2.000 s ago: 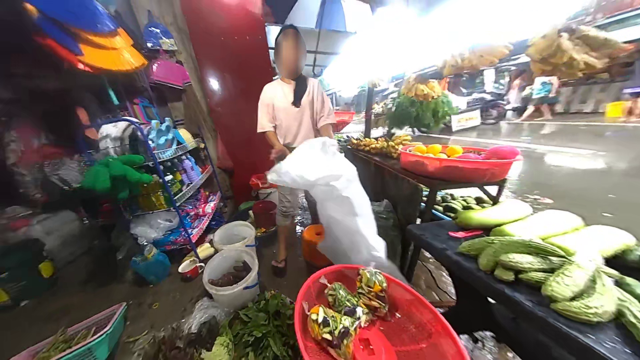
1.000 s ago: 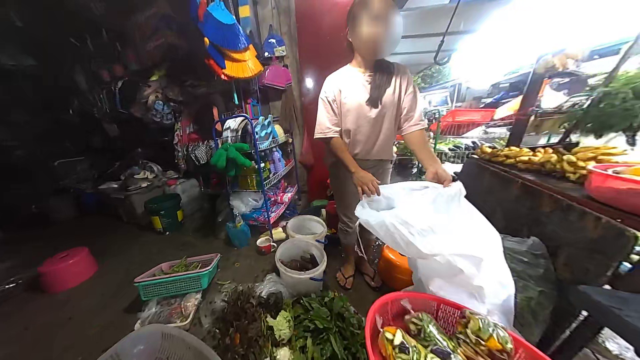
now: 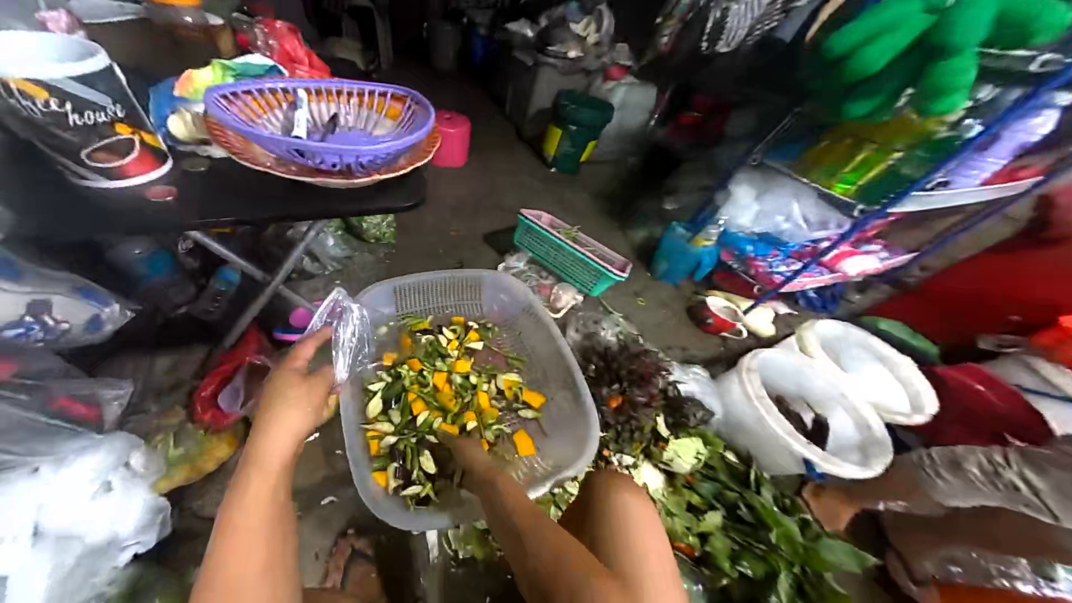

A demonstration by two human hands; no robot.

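A translucent plastic basket (image 3: 578,402) stands low before me, holding cut vegetables (image 3: 435,394), orange cubes that look like squash among green pieces. At its left rim my left hand (image 3: 297,389) grips a clear plastic bag (image 3: 345,331), which stands up above the fingers. My right hand (image 3: 469,456) reaches down into the vegetables near the basket's front; its fingers are buried among the pieces, so whether it grips any cannot be told.
A black table (image 3: 335,201) at the upper left bears a purple basket (image 3: 327,126). Leafy greens (image 3: 720,502) lie right of the basket, beside white buckets (image 3: 779,410). A green crate (image 3: 561,251) is on the floor beyond. Another person's foot (image 3: 829,507) shows at the right.
The view has swung far left and down. Both my hands, unseen in the earlier frames, now show at the translucent basket, the left with a clear bag.
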